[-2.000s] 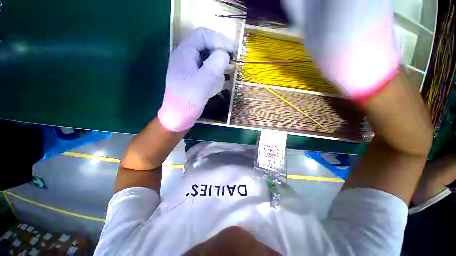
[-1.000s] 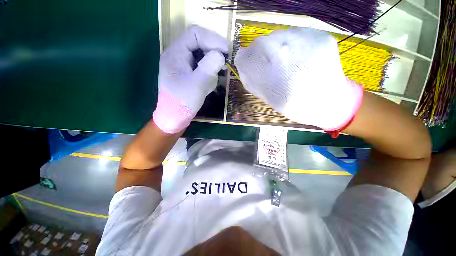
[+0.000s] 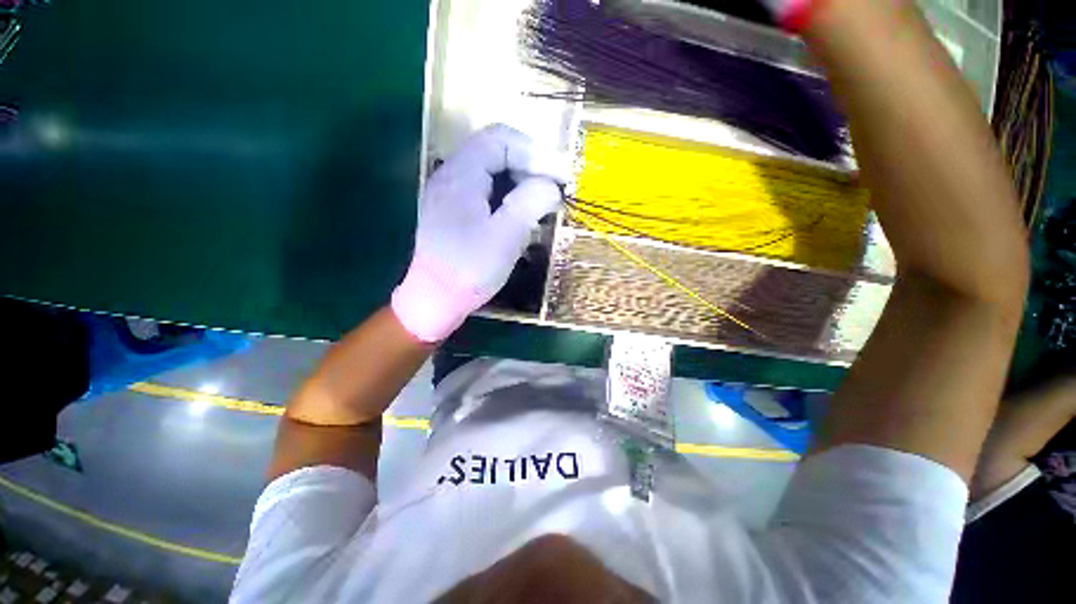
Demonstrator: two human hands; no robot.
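Note:
My left hand (image 3: pixel 478 230), in a white glove with a pink cuff, pinches the end of a partly filled harness (image 3: pixel 667 275) over the left section of the white tray (image 3: pixel 433 89). A yellow wire and darker wires trail right from the fingertips; the housing is too small and covered to make out. My right hand is beyond the top edge; only its cuff and forearm show. The tray holds yellow wires (image 3: pixel 708 195), brown wires (image 3: pixel 673 295) and purple wires (image 3: pixel 696 89). Black pieces (image 3: pixel 531 274) lie beside my left hand.
The tray lies on a green bench top (image 3: pixel 212 165). Mixed-colour wire bundles (image 3: pixel 1024 130) hang beyond the tray's right end. A badge (image 3: pixel 640 375) hangs from my shirt near the bench edge. Another person's arm (image 3: pixel 1032 431) shows at the lower right.
My right hand came back to the left hand's fingertips, then moved up and out of the picture. My left hand keeps its pinch; more wires now trail from it. The view has shifted slightly.

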